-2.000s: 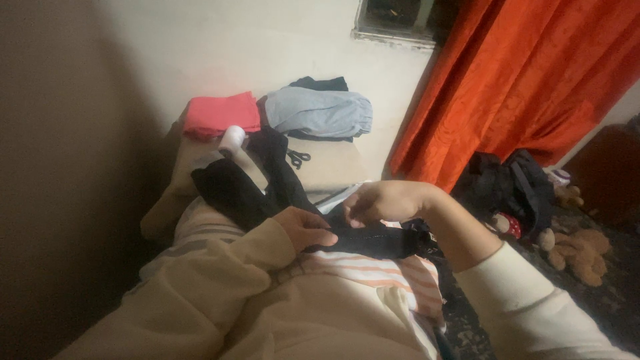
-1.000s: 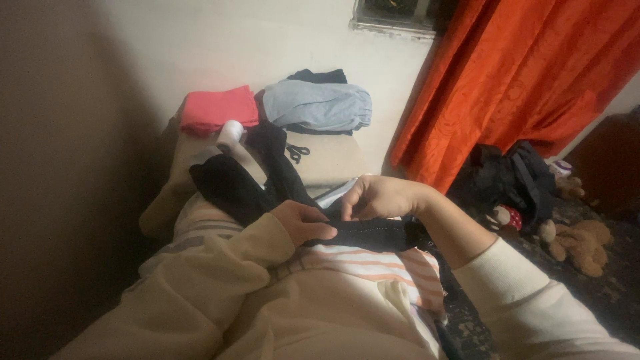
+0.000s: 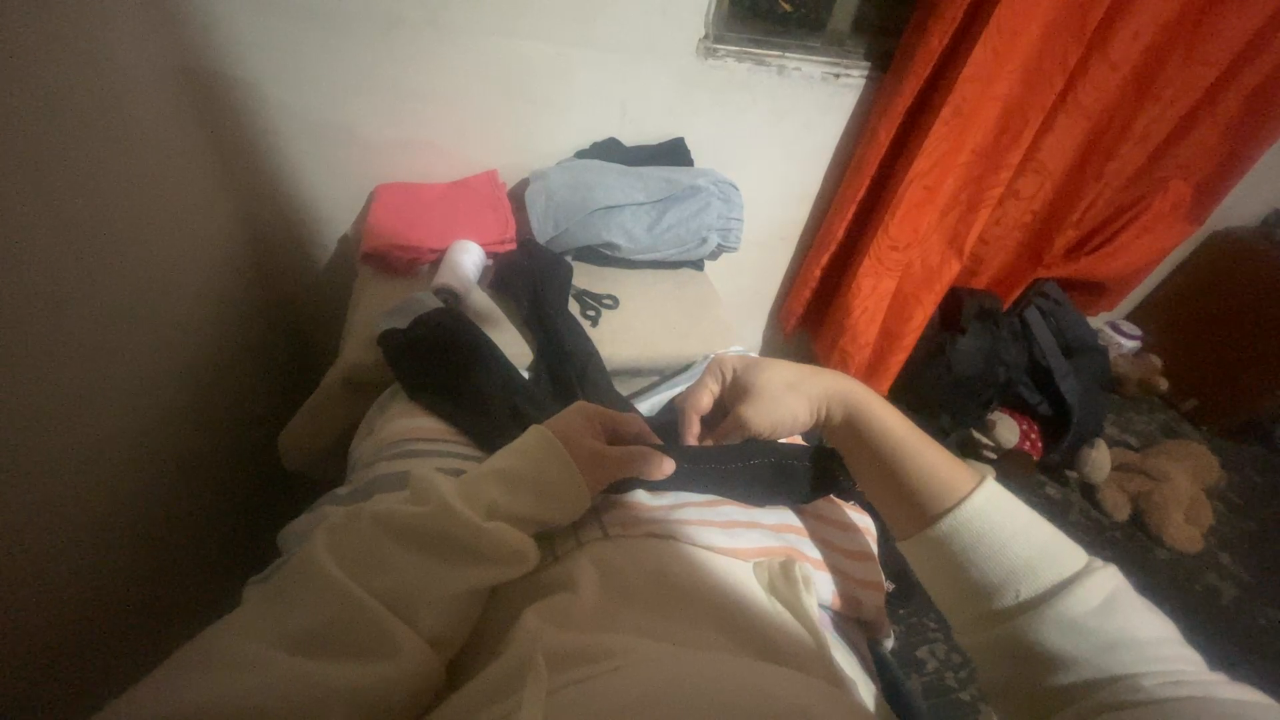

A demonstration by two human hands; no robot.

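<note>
A black garment [image 3: 740, 472] lies across my lap, with a line of light stitches along its near strip. My left hand [image 3: 612, 447] pinches the cloth between thumb and fingers at the left end of that line. Just to the right, my right hand [image 3: 745, 400] is bent down over the far edge of the same strip, fingertips together at the cloth; whether they hold a needle or thread cannot be seen. Two dark lengths of the garment stretch away to the far left. Beside them stands a white thread spool [image 3: 461, 268], tilted, and black-handled scissors [image 3: 594, 304] lie on the beige seat.
Folded pink cloth [image 3: 438, 217] and a folded light blue garment [image 3: 635, 210] lie at the back of the beige seat [image 3: 670, 315] against the wall. An orange curtain [image 3: 960, 170] hangs at right. Below it are a black bag [image 3: 1050, 360] and a brown plush toy [image 3: 1165, 490] on the floor.
</note>
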